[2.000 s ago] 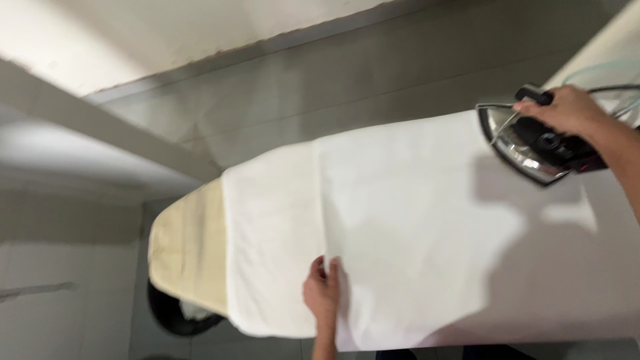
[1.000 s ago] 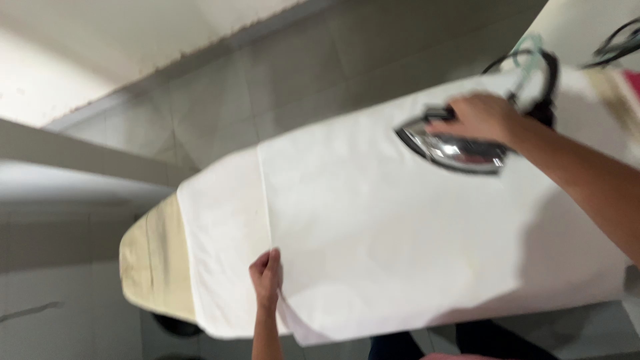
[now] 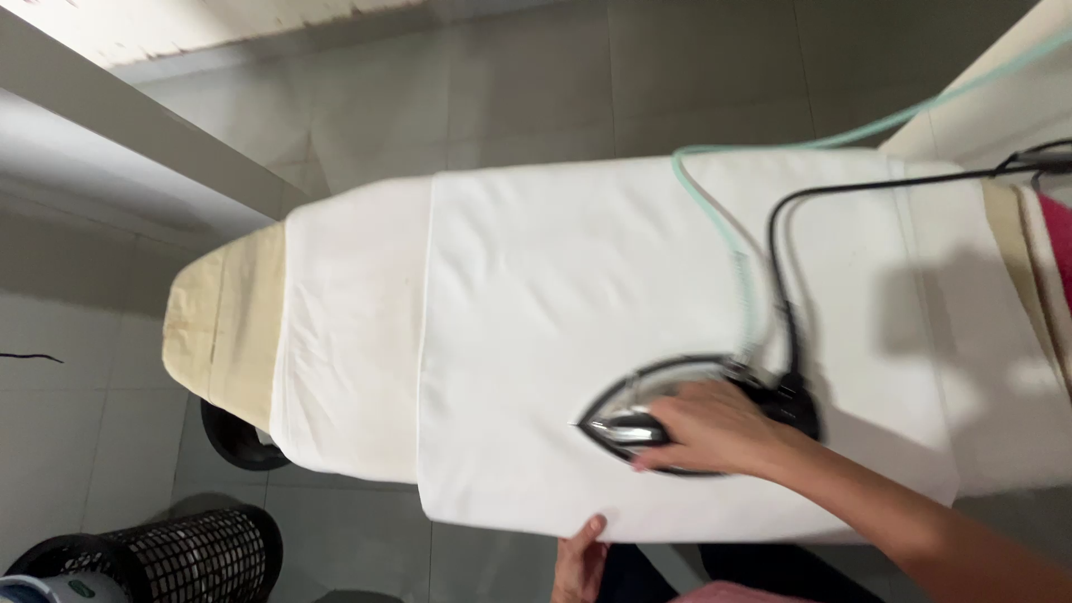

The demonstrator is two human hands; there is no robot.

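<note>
A white cloth (image 3: 536, 293) lies over the ironing board (image 3: 226, 322), whose beige cover shows at the tapered left end. My right hand (image 3: 712, 427) is closed around the handle of a clothes iron (image 3: 624, 429), which rests on the cloth near the board's front edge with its tip to the left. A black cord (image 3: 779, 243) and a pale green hose (image 3: 712, 205) run from its rear. Below and left of the iron, my left hand (image 3: 582, 557) holds the cloth's front edge, thumb on top; its fingers are mostly hidden.
A black mesh basket (image 3: 197, 553) lies at the lower left, with another black round container (image 3: 239, 435) under the board's tip. A pale ledge (image 3: 151, 126) juts in at the left. Pink fabric (image 3: 1059, 243) is at the right edge, and grey floor tiles (image 3: 528, 92) show behind the board.
The iron, in my right hand, has moved from the far side of the board to near its front edge. My left hand has shifted right along the cloth, from the seam to the front edge.
</note>
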